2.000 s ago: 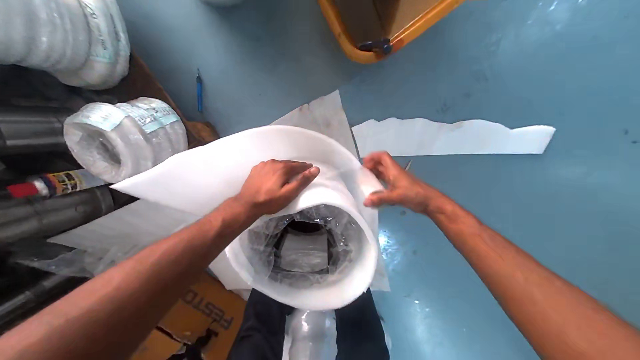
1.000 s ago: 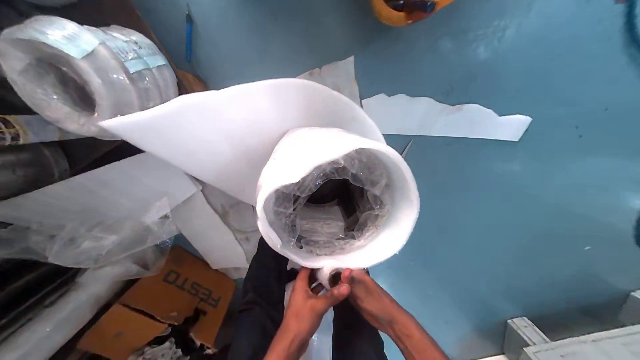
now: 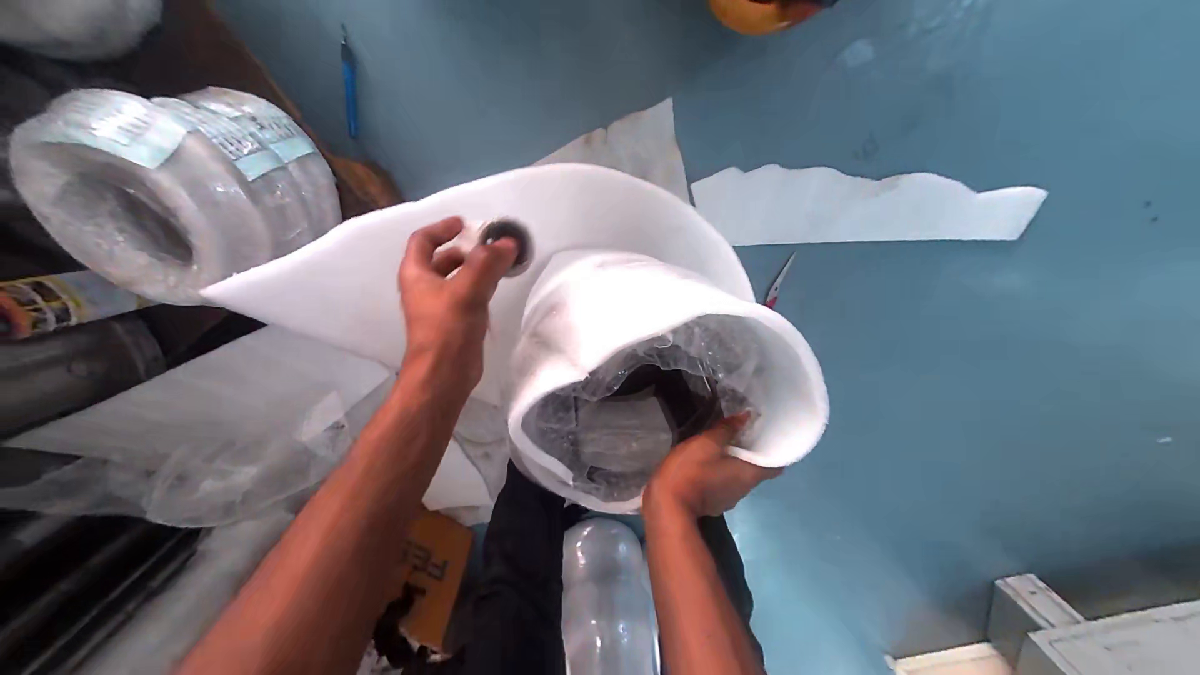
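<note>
A white foam sheet is wrapped around a hollow bundle lined with clear plastic film, its loose end spreading to the left. My right hand grips the lower right rim, thumb inside the opening and fingers outside. Above the loose foam, my left hand holds a small roll of tape between thumb and fingers. The dark interior of the bundle is only partly visible.
Plastic-wrapped coils lie at left beside a spray can. A blue pen-like tool, a foam strip and a red-handled blade or scissors lie on the floor. A cardboard box stands below.
My left hand has moved from below the bundle to its upper left with the tape roll. My right hand has moved up from there onto the bundle's rim, and the opening now tilts lower right.
</note>
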